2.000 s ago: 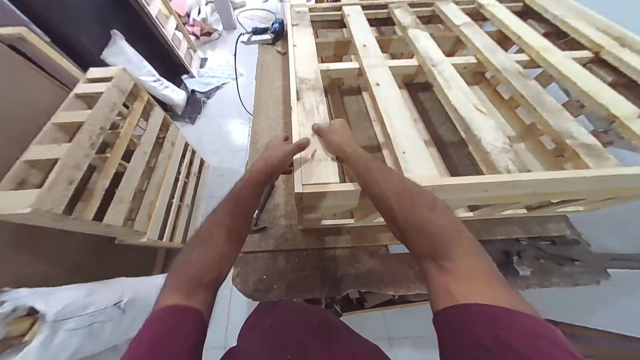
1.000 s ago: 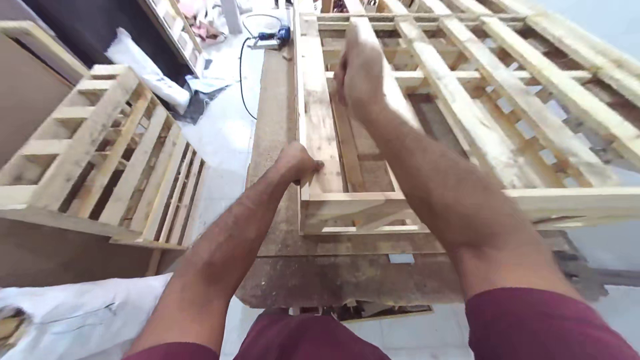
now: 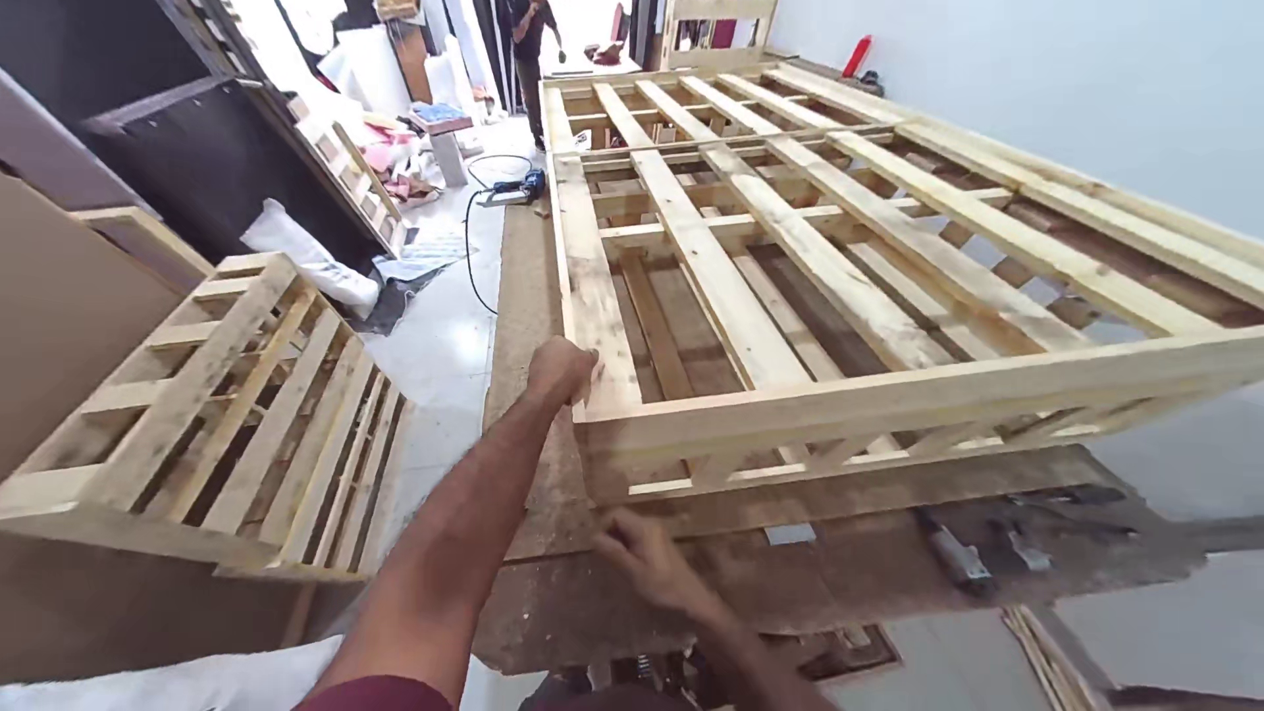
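A large slatted frame of pale wood (image 3: 889,390) lies on a worn brown workbench (image 3: 839,573). My left hand (image 3: 563,370) rests at the left edge of the frame near its front corner, fingers curled over the edge board; whether it grips the board I cannot tell. Low in front of that same corner is my right hand (image 3: 642,553), slightly blurred with bent fingers, above the bench top. Nothing shows in it, though its palm is hidden. A small grey plate (image 3: 790,534) lies on the bench to its right.
Dark tools (image 3: 953,553) lie at the bench's right. A blue corded power tool (image 3: 533,185) sits at the far left bench edge. Another slatted wooden frame (image 3: 188,395) stands at left. A person (image 3: 528,59) stands at the back. White sacks and cloth lie on the floor.
My right hand has come back from over the slats to low in front of the near corner. My left hand has moved onto the frame's left edge. The view has tilted up.
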